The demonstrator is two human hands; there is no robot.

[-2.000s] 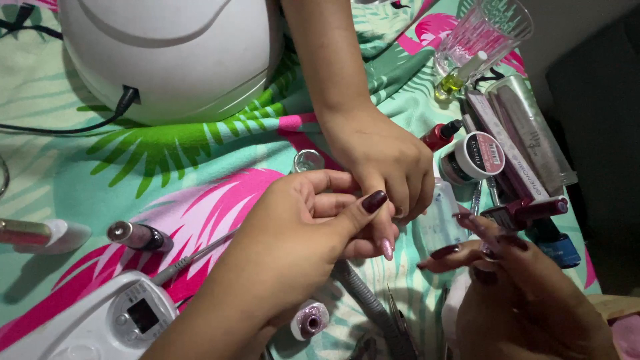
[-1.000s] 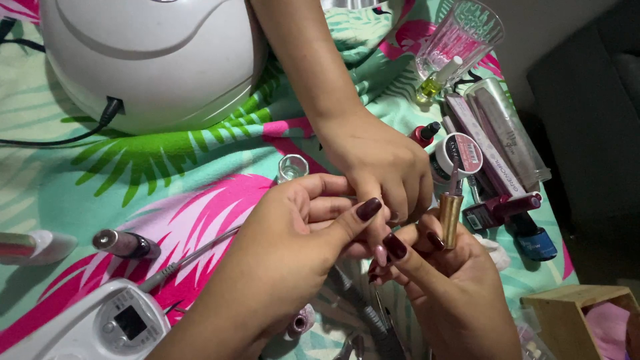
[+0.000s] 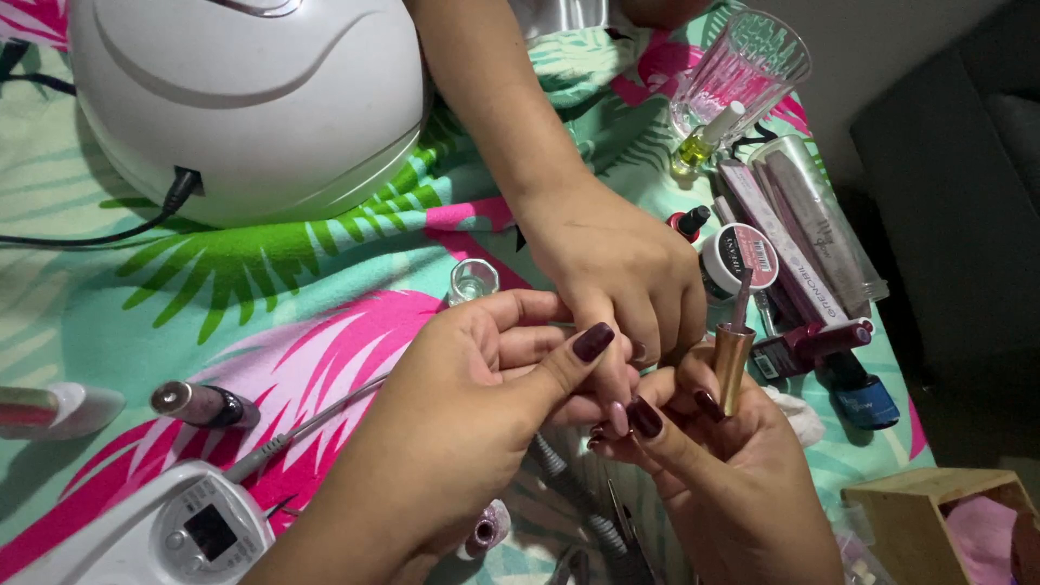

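Observation:
My left hand (image 3: 479, 390) holds a finger of another person's hand (image 3: 617, 260), its thumb lying along that finger. The finger's nail is painted glossy pink. My right hand (image 3: 723, 455) grips the gold cap of a nail polish brush (image 3: 735, 357), bristles pointing up, while its thumb and fingertip touch the tip of the same finger. Below my hands stands an uncapped glittery polish bottle (image 3: 489, 526). A small glass jar (image 3: 473, 280) is behind my left hand.
A white nail lamp (image 3: 252, 106) is at the back left. A white nail drill unit (image 3: 154, 528) and polish bottles (image 3: 203, 405) stand left. On the right are a jar of gel (image 3: 741, 256), a blue bottle (image 3: 865, 398), a glass tumbler (image 3: 743, 73) and a wooden box (image 3: 934, 504).
Two seconds ago my right hand was apart from the held finger, at the right; now it touches the fingertip. The gold-capped brush has come into view in it. My left hand keeps its hold.

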